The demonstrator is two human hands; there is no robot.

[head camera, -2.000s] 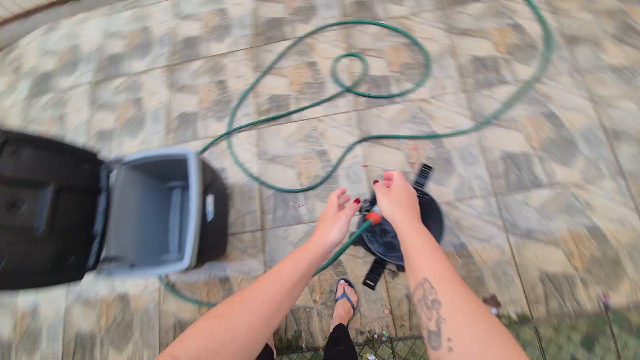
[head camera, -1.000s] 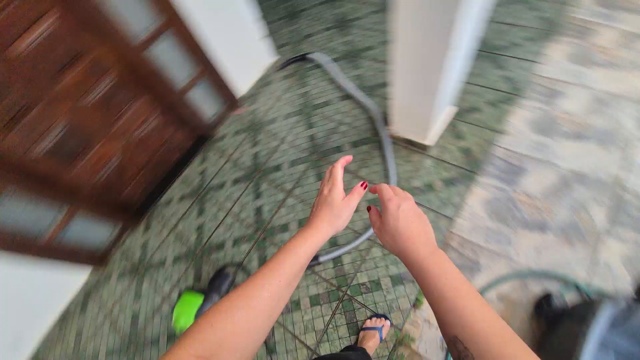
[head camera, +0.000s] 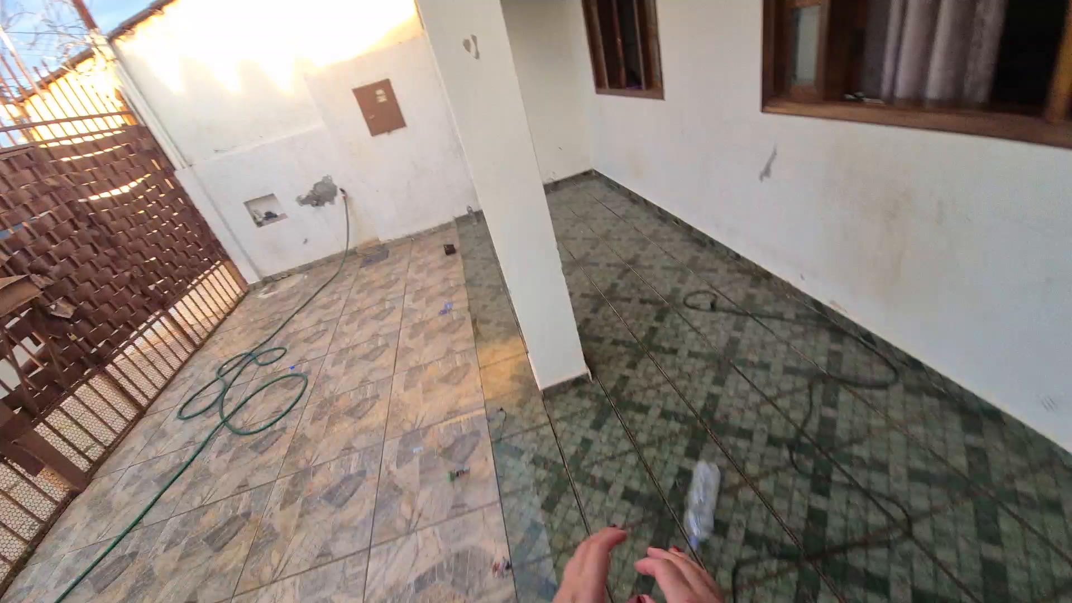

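At the bottom edge, my left hand (head camera: 589,568) and my right hand (head camera: 677,576) are raised near each other with a small gap between them. Nothing shows in either hand, and both are cut off by the frame's edge. Just beyond them a clear plastic bottle (head camera: 703,500) lies on the green tiled floor (head camera: 653,402). Over the same floor, to the right, runs a dark cord or cable (head camera: 875,381). On the beige tiles at the left a green garden hose (head camera: 266,427) lies in loops and reaches up to the far wall.
A white pillar (head camera: 528,251) rises where the two floors meet. A brown metal gate (head camera: 100,276) lines the left, and a white wall with windows (head camera: 904,218) the right. Small objects (head camera: 458,474) are scattered on the beige tiles.
The view has swung to another part of the yard. The grey hose, the wooden door and the bin of the earlier frames are out of view; the red-tipped hose end is no longer seen by my hands.
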